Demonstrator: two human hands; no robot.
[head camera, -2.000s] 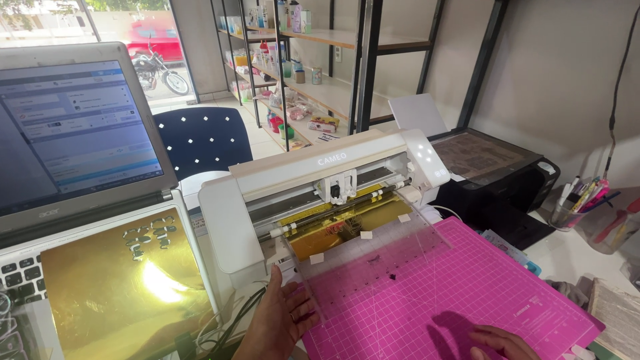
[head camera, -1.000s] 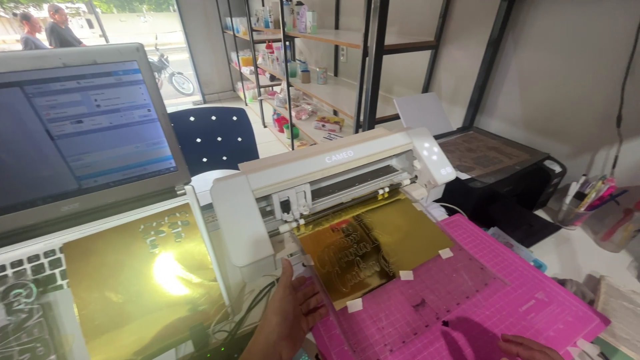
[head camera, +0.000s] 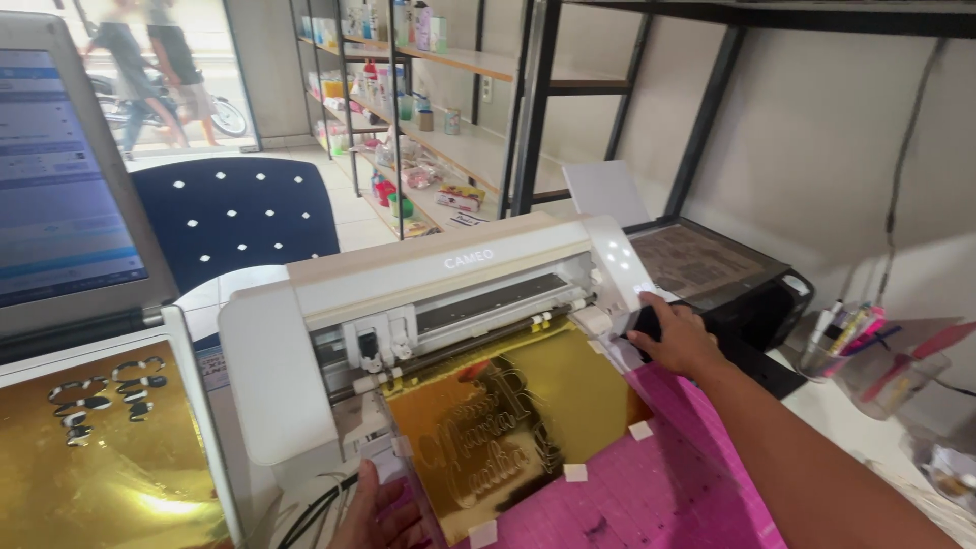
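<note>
A white Cameo cutting machine stands in the middle, its tool carriage at the left end of the rail. Out of its front comes a gold foil sheet with lettering cut in it, taped on a cutting mat that lies over a pink gridded mat. My right hand reaches to the control panel at the machine's right end, a finger touching its lower part. Beside the sheet's lower left edge, my left hand has its fingers apart and holds nothing that I can see.
A laptop stands at the left, with another gold sheet over its keyboard. Black cables run by my left hand. Behind are a blue chair and shelves. A printer and a pen cup are at the right.
The gold sheet has come farther out of the machine. The carriage has moved to the left end. My right hand has gone from over the pink mat up to the control panel.
</note>
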